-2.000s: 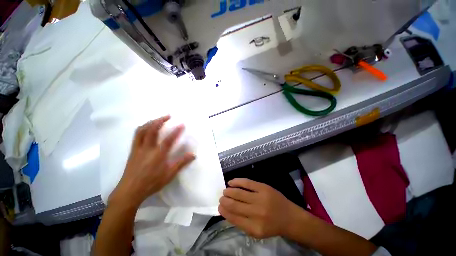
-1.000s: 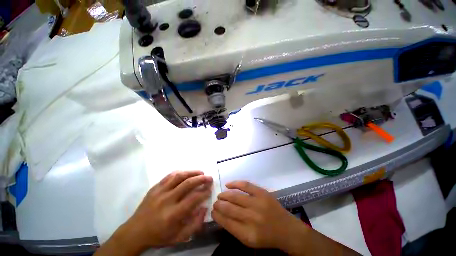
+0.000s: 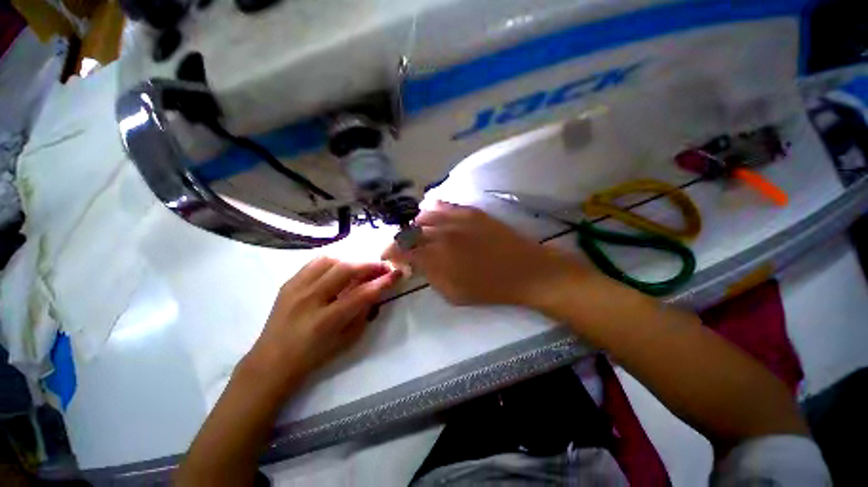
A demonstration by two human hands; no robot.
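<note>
The sewing machine is white with a blue stripe and "JACK" lettering. Its presser foot and needle area is brightly lit. My left hand is just in front of the needle, fingertips pinched on a small edge of white fabric. My right hand is at the presser foot, its fingers bent close beside my left fingertips. Whether it grips the fabric is hidden. White fabric lies left of the needle, its outline lost in glare.
Scissors with yellow and green handles lie right of my right hand. An orange-handled tool lies farther right. White panels spread at the left. A measuring strip runs along the front edge. Maroon cloth is below the edge.
Both hands have moved from the table's front edge up to the needle area. My left fingertips have closed on the fabric edge, and my right hand has moved beside the presser foot. The view has shifted.
</note>
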